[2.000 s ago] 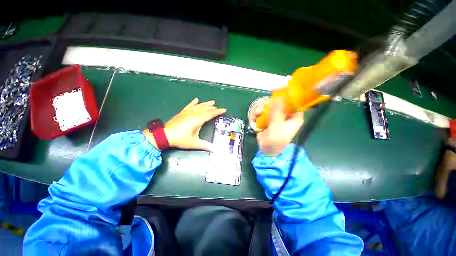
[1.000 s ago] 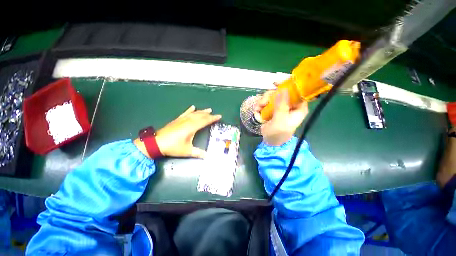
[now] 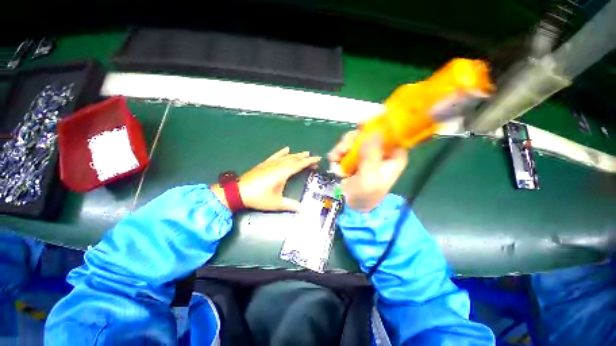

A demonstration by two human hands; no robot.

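Note:
A phone assembly [image 3: 313, 226], silvery with small coloured parts at its upper end, lies on the dark green bench in front of me. My left hand [image 3: 273, 181] rests flat beside its left edge, fingers spread, thumb touching or very near the edge. My right hand [image 3: 371, 169] is shut on the yellow-orange electric screwdriver [image 3: 422, 111], held tilted with its lower end at the phone's upper right corner. The driver's tip and any screw are too small and blurred to tell. The screw dish is hidden behind my right hand.
A red parts bin [image 3: 71, 152] with white pieces stands at left, beside a black parts tray [image 3: 84, 78] of silvery parts. A long black tray [image 3: 229, 61] lies beyond the white edge strip. Another phone assembly [image 3: 521, 157] lies at right, near a pale pole [image 3: 520, 94].
The screwdriver and my right hand have moved from over the screw dish to the phone's upper end. The dish has gone out of sight. My left hand stays beside the phone; the view has shifted a little.

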